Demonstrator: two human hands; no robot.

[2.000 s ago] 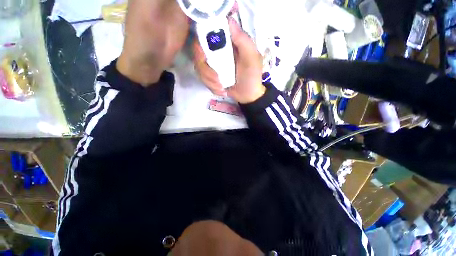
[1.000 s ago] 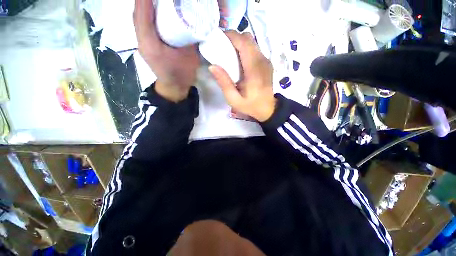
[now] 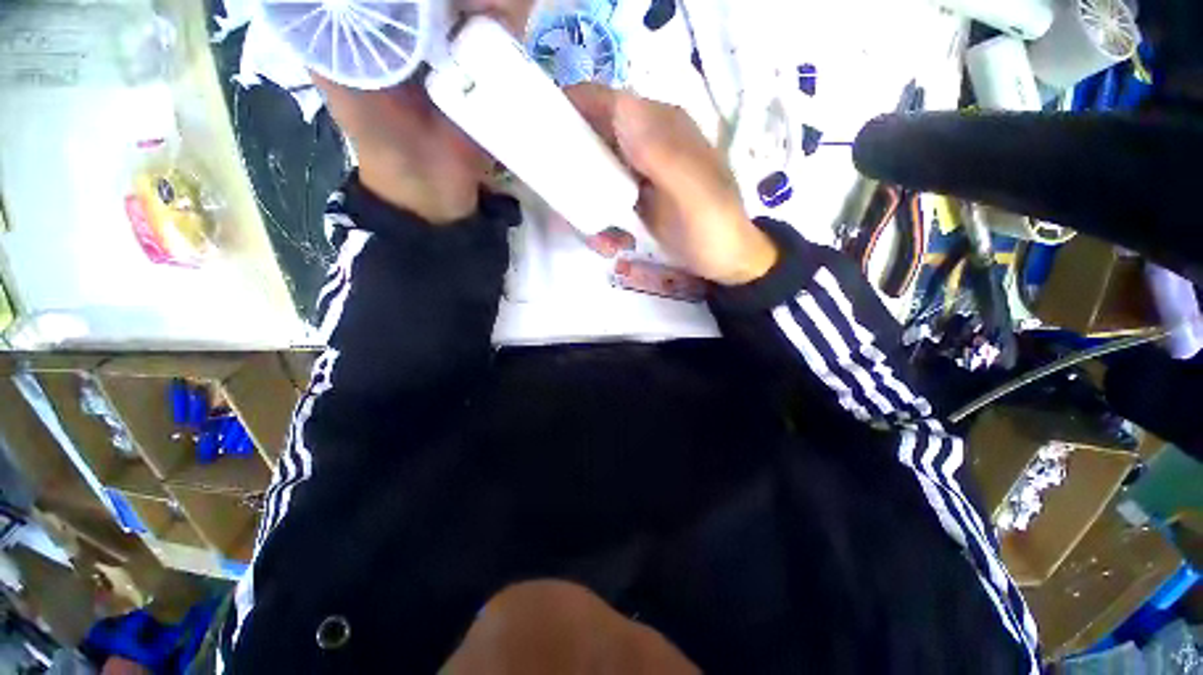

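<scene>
A white handheld fan is held between both hands, its handle slanting from upper left to lower right. Its round spoked grille faces up at the top edge of the view. My left hand is under and behind the grille end, its fingers mostly hidden. My right hand holds the lower handle from the right side. A light-blue fan head lies just beyond the handle. A flat pink-red piece lies on the white sheet beside my right wrist.
Small dark pieces lie right of my right hand. Pliers with black-orange handles lie near a black arm. White fan parts stand behind it. A pale tray is left, and divided cardboard bins are below.
The fan has turned from display side up, through an upright-looking tilt, to its plain side up with the grille at upper left. The light-blue fan head now shows more fully.
</scene>
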